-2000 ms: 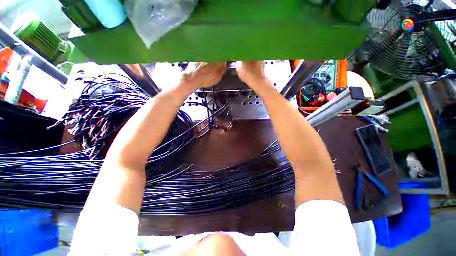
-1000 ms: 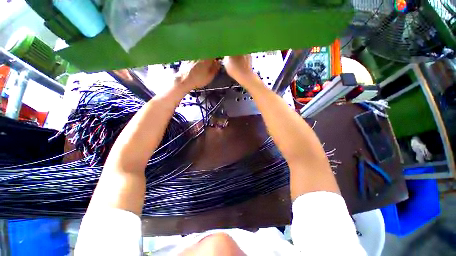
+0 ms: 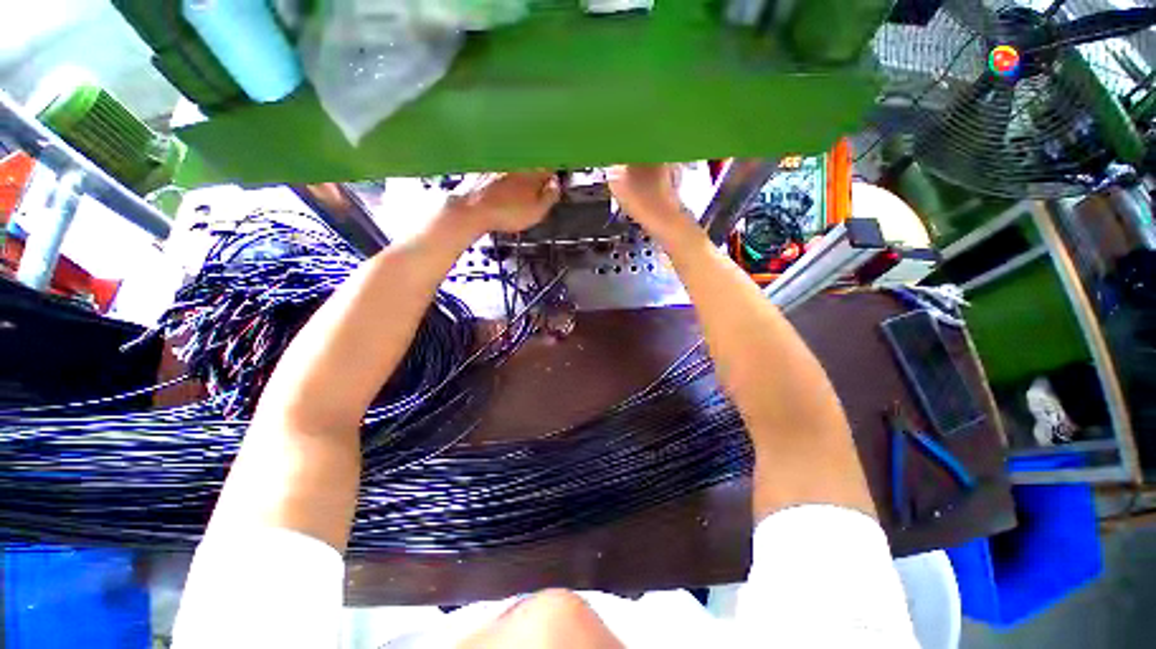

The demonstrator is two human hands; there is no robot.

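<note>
The dark grey mould block stands on the perforated silver plate under the green machine body. My left hand is at the block's left side, its fingertips at the top edge. My right hand is at its right side, fingers pointing up and partly cut off by the green body. Whether either hand holds something cannot be told. Thin black cables hang from the block's front, with reddish tips near the bench edge. A flat bundle of black cables lies across the bench under my forearms.
A coiled cable heap lies left of the mould. Shiny posts flank it. A square metal bar, a black flat rectangle and blue-handled cutters are at right. Blue bins and a fan stand beyond.
My hands have moved slightly apart, showing more of the mould block between them. The camera view has shifted a little. The cable bundle and tools lie as before.
</note>
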